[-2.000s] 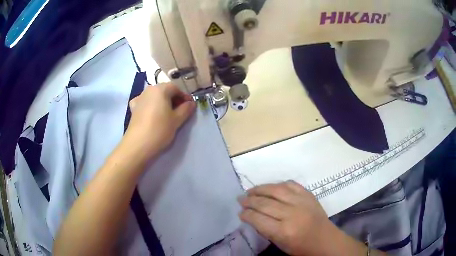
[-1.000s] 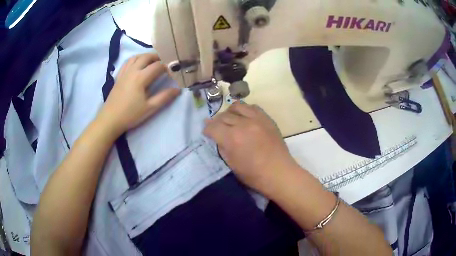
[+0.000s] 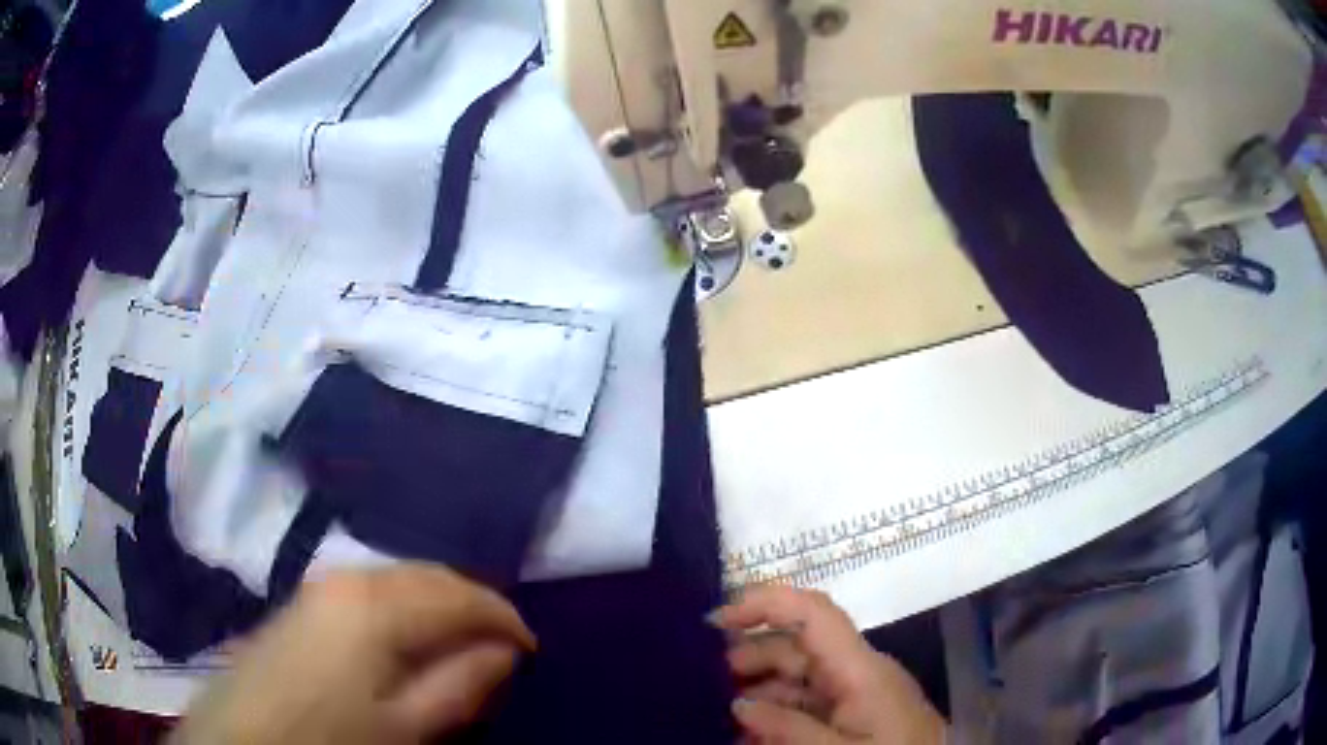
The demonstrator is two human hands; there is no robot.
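The light grey-blue panel [image 3: 393,189] lies left of the needle, with a stitched pale band [image 3: 495,357] and a navy pocket piece [image 3: 437,451] on it. A dark navy panel [image 3: 626,640] runs beneath its right edge, from near the presser foot [image 3: 713,230] down to the frame's bottom. My left hand [image 3: 364,655] is blurred over the lower part of the cloth, fingers bent; whether it grips cloth is unclear. My right hand [image 3: 815,670] is at the dark panel's right edge, fingertips on it, at the table's front edge.
The cream HIKARI machine head [image 3: 946,58] stands at the back right. A navy curved piece [image 3: 1033,248] lies on its bed, with thread snips [image 3: 1230,259] to the right. A ruler scale [image 3: 1004,473] runs along the table front. Grey and navy pieces [image 3: 1121,611] hang below right.
Both hands have moved away from the needle toward the lower frame. The light panel has shifted and turned, showing its band and pocket piece; the dark panel now lies along its right edge.
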